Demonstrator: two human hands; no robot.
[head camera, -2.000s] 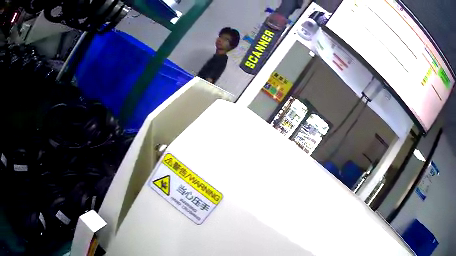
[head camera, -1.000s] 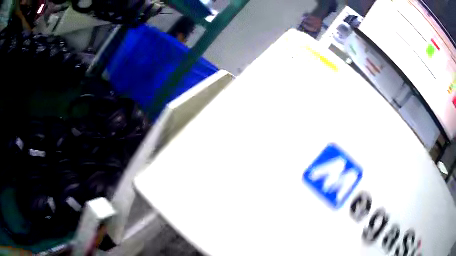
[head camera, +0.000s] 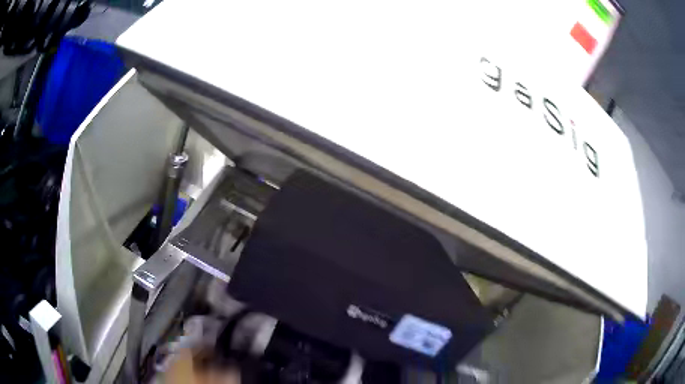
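Observation:
The white lid of the test chamber is raised, with part of its MegaSig lettering in view. Under it hangs a large black block with a white label. Below the block, at the bottom edge, shows the black fixture with white rings, blurred and partly cut off. What looks like my left hand is a blurred, skin-coloured patch beside the fixture, cut off by the bottom edge. Its fingers and anything in it cannot be made out. My right hand is not in view.
A metal frame and a lid strut stand at the chamber's left. A white post stands at the lower left. Blue bins and dark headphones lie beyond on the left. A screen corner shows at upper right.
The lid has swung up from closed, and the chamber's inside, black block and fixture now show. A blurred hand has come in at the bottom. The view has shifted down.

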